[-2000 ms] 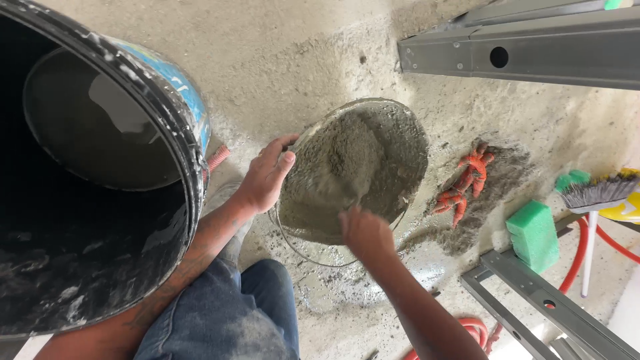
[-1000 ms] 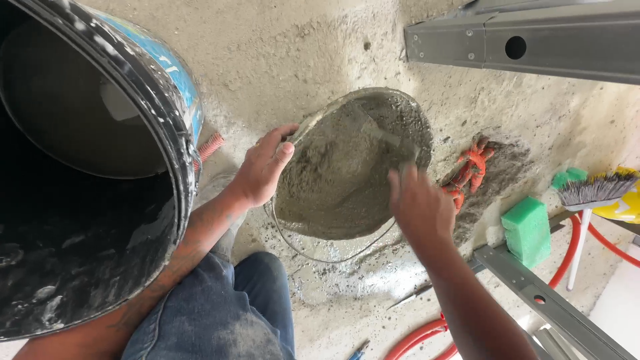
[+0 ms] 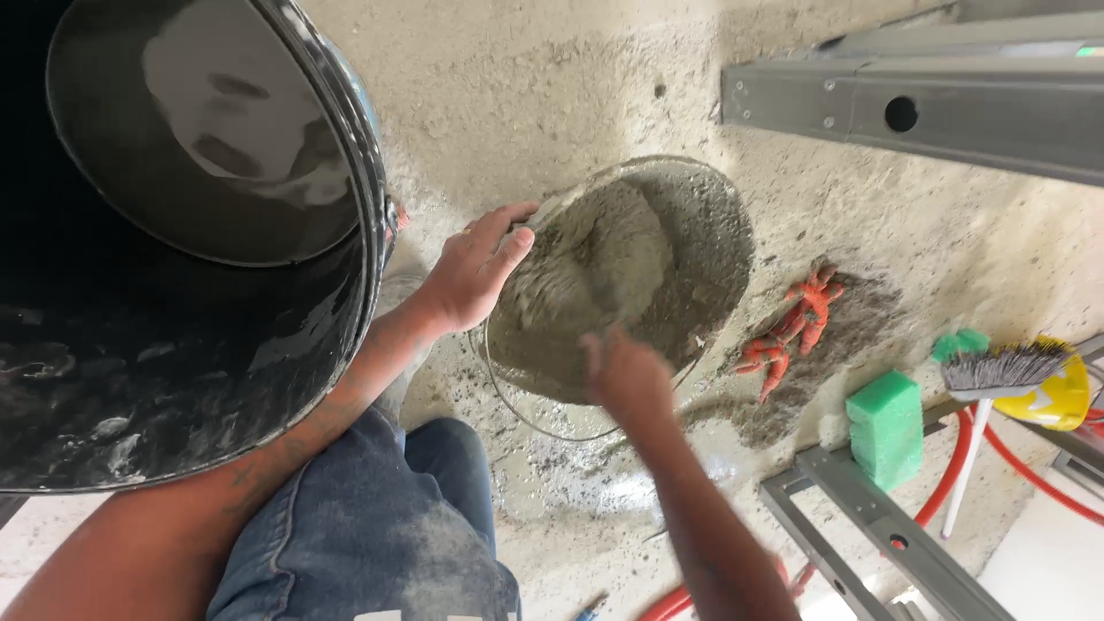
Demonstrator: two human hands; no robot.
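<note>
A bucket (image 3: 703, 250) of wet grey mortar stands tilted on the concrete floor, its wire handle hanging down on the near side. My left hand (image 3: 483, 267) grips the bucket's rim at its left edge. Over the near part of the opening is my right hand (image 3: 630, 375), blurred by motion, its fingers closed around the handle of a tool, probably a trowel, whose end is in the mortar and cannot be made out. The mortar is heaped and swirled around the tool.
A large black bucket (image 3: 366, 285) holding liquid fills the upper left. Orange work gloves (image 3: 806, 315) lie on damp floor. Further right are a green sponge (image 3: 887, 429), a broom (image 3: 1000, 371), a red hose (image 3: 949, 466) and grey metal ladder parts (image 3: 983, 112).
My right hand has moved from the right side of the mortar bucket back to its near middle, and the mortar's surface has changed shape. My left hand stays on the rim.
</note>
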